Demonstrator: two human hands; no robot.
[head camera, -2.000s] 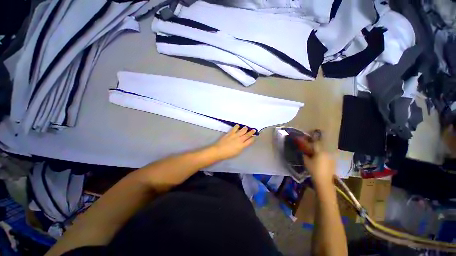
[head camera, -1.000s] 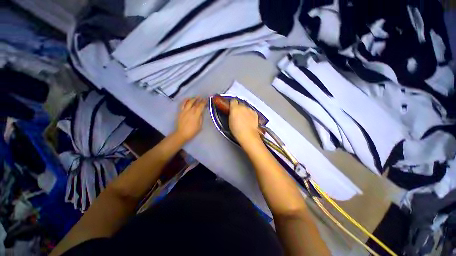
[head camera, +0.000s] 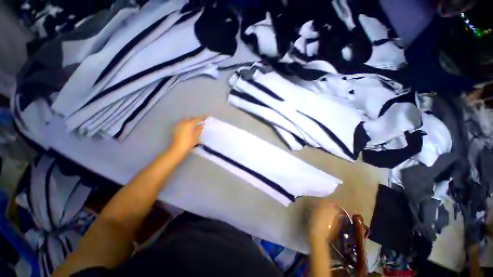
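A white garment panel (head camera: 270, 157) with one black stripe lies flat and slanted on the beige-grey pressing table (head camera: 213, 203). My left hand (head camera: 186, 134) is at its far left end, with the fingertips closed on the edge. My right hand (head camera: 323, 218) is blurred, just beyond the panel's lower right end. The steam iron (head camera: 358, 243), with its reddish-brown handle, is right beside this hand, at the table's front right. The blur hides whether my right fingers still touch the iron.
A fanned stack of striped panels (head camera: 146, 65) lies at the back left. Looser striped panels (head camera: 305, 116) lie behind the worked panel. A flat black square (head camera: 393, 216) is at the right, with grey pieces (head camera: 427, 184) beyond it. A tied bundle (head camera: 54, 200) is below the table at left.
The iron has moved from the panel's left end to the front right, with my right hand beside it. My left hand has come onto the panel's left end. The view has turned.
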